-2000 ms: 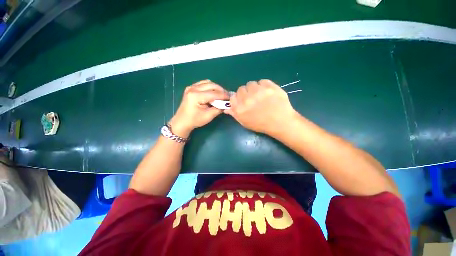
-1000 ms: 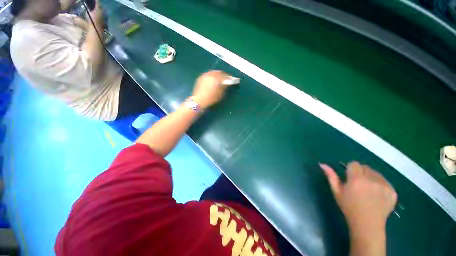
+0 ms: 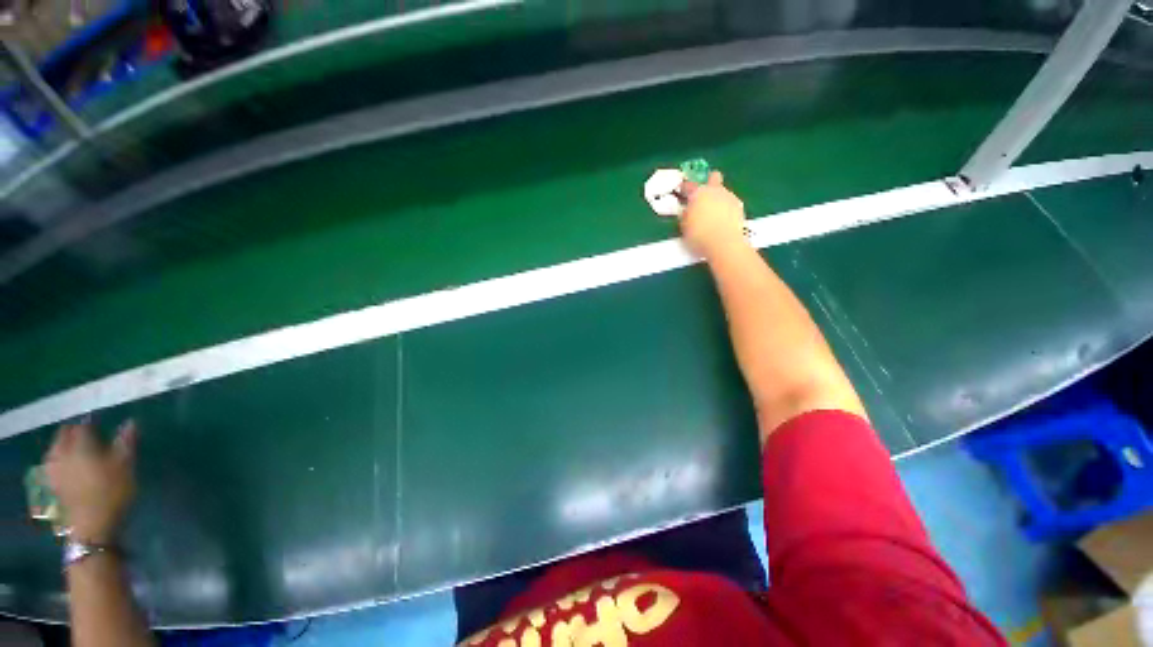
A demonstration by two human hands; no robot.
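Note:
A white housing (image 3: 663, 192) lies on the green belt, with a green circuit board (image 3: 695, 169) at its right. My right hand (image 3: 717, 217) reaches over the white strip, its fingers closed at the housing's right edge beside the board. No tweezer prongs show clearly; small dark specks sit by the wrist. My left hand (image 3: 95, 480) is blurred at the far left over the near ledge, fingers apart, with nothing seen held in it. A green-and-white unit (image 3: 41, 495) lies just left of it, partly hidden by the hand.
The white strip (image 3: 506, 286) separates the belt from the dark green near ledge (image 3: 556, 405). A grey metal post (image 3: 1037, 101) rises from the strip at the right. A blue stool (image 3: 1075, 461) and cardboard boxes (image 3: 1125, 556) stand at the lower right.
The view has swung right. My right hand has moved forward onto the belt, to the white housing there. My left hand no longer holds the white piece it carried to the left.

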